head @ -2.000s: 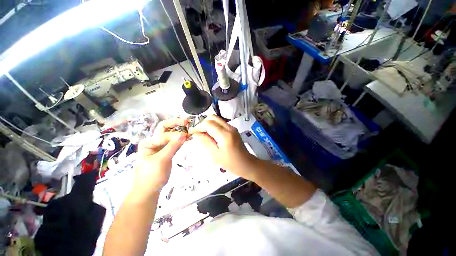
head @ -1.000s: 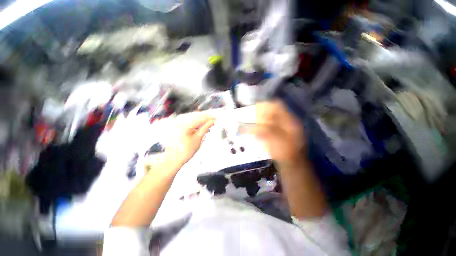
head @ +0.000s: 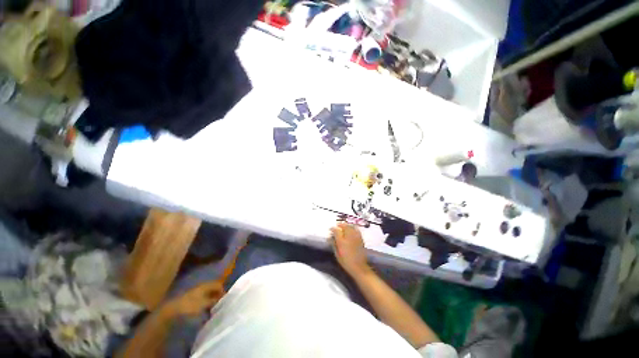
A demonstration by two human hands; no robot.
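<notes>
My right hand [head: 348, 245] is at the table's front edge, its fingertips by thin dark and pinkish tools [head: 356, 219], possibly snips. I cannot tell if it grips them. My left hand [head: 203, 296] is low at the left, below the table edge, dim and blurred. A thin orange strip [head: 235, 263] rises from its fingers; I cannot tell if it is held. Small black labels [head: 284, 138] lie fanned in groups on the white table [head: 189, 178]. A black cloth [head: 168, 63] lies over the table's left end. The white machine head [head: 483, 210] stands at the right.
A narrow pointed dark tool [head: 393, 141] lies behind the needle area. Mixed coloured items [head: 371, 49] are heaped at the back beside a white bin [head: 471, 52]. A wooden board [head: 160, 255] and pale cloth [head: 63, 294] are at lower left. A green basket [head: 448, 314] is at lower right.
My hands were together at a tiny item above the machine, then parted. Now my left hand is below the table edge and my right is by the tools. The view has turned down and left.
</notes>
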